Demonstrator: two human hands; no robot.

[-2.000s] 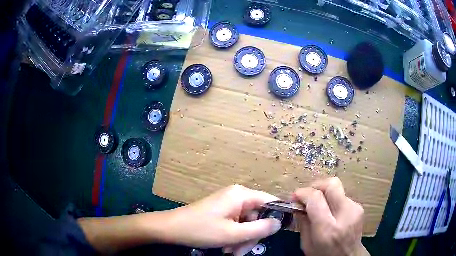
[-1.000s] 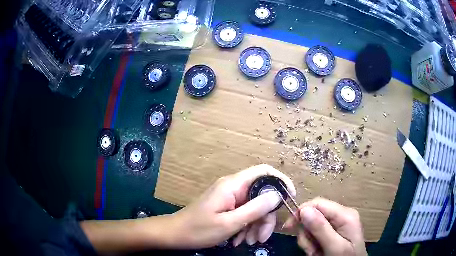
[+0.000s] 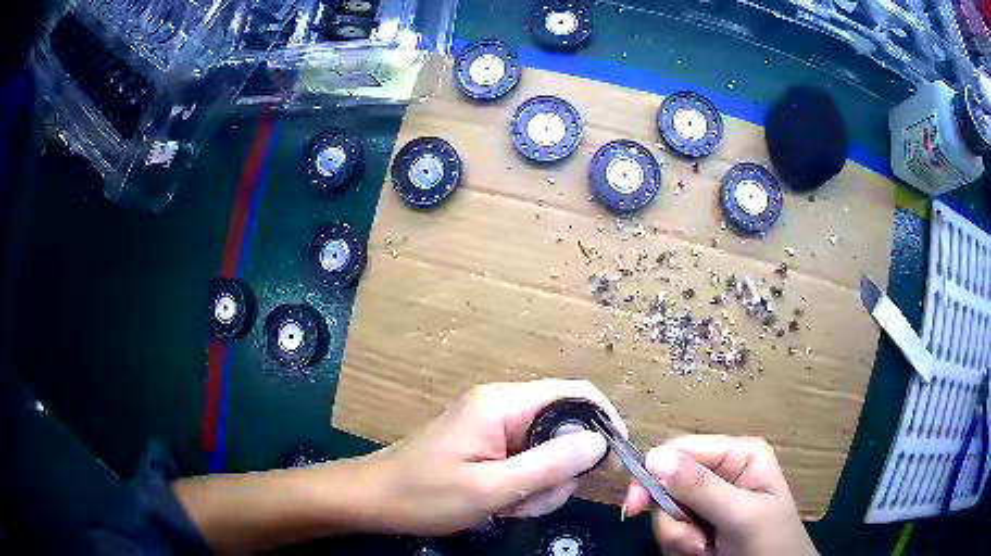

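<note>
My left hand (image 3: 489, 456) holds a black wheel part (image 3: 565, 421) by its rim, with the thumb over its pale centre, above the lower edge of the cardboard sheet (image 3: 478, 326). My right hand (image 3: 723, 494) holds slim silver tweezers (image 3: 641, 469). The tweezers' tips are at the right side of the wheel's rim; whether they grip anything is too small to tell. Pale and dark scraps (image 3: 695, 331) lie scattered on the cardboard, right of centre.
Several loose wheels (image 3: 426, 172) lie on the cardboard and the green surface. A black round pad (image 3: 805, 139), white bottle (image 3: 932, 139), craft knife (image 3: 898, 326) and slotted white tray (image 3: 943, 358) are at right. Clear plastic trays (image 3: 163, 98) stand upper left. Blue handles (image 3: 970, 451) lie on the white tray.
Two seconds ago the wheel was tilted under the tool; now its face is turned up. Since one second ago, both hands have shifted slightly lower and the tweezers' prongs look closer together.
</note>
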